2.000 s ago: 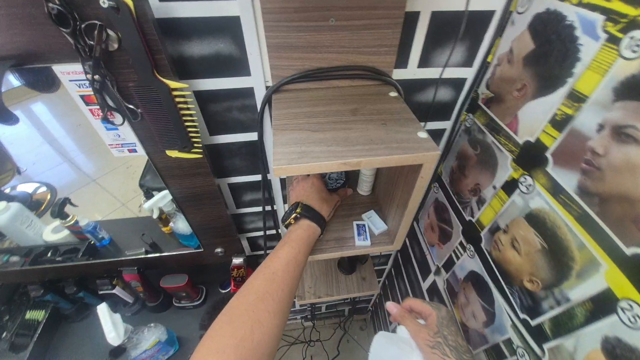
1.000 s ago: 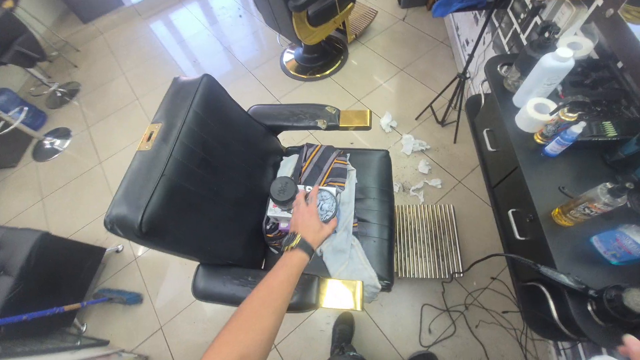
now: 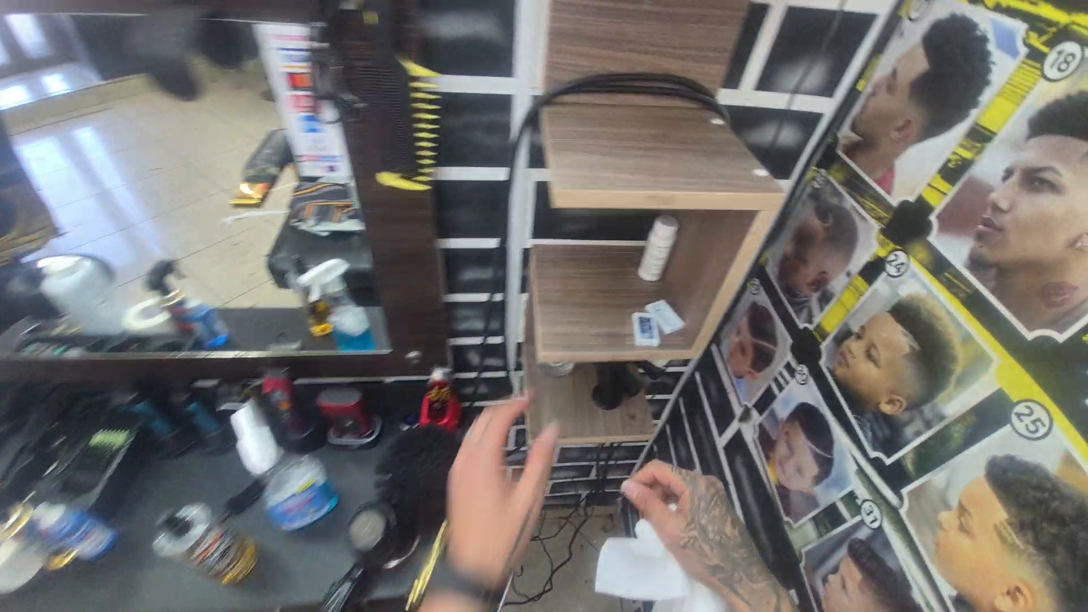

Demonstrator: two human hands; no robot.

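Note:
My left hand point(image 3: 491, 493), blurred and with a dark band at the wrist, is raised over the right end of the dark counter point(image 3: 310, 561). Its fingers are apart and hold nothing. To its right, my tattooed right hand point(image 3: 693, 518) grips a crumpled white tissue or cloth point(image 3: 639, 565) that hangs below the fingers. Ahead of both hands is a wood-look wall shelf point(image 3: 586, 285). On its middle board stand a white ribbed cylinder point(image 3: 658, 248) and two small flat packets point(image 3: 646, 329). Dark objects point(image 3: 608, 387) sit on the lower board.
Spray bottles point(image 3: 297, 493), an amber bottle point(image 3: 208, 544), a red container point(image 3: 439, 401) and a black brush point(image 3: 421, 467) crowd the counter. A black cable point(image 3: 625, 82) loops over the shelf. A yellow-toothed comb point(image 3: 416, 127) hangs beside the mirror point(image 3: 170, 212); haircut posters point(image 3: 914, 348) cover the right wall.
My left hand, earlier at a dark container inside the shelf, then at a round tin on the chair seat, is now empty. That container is gone from the shelf. The view has swung from chair to shelf.

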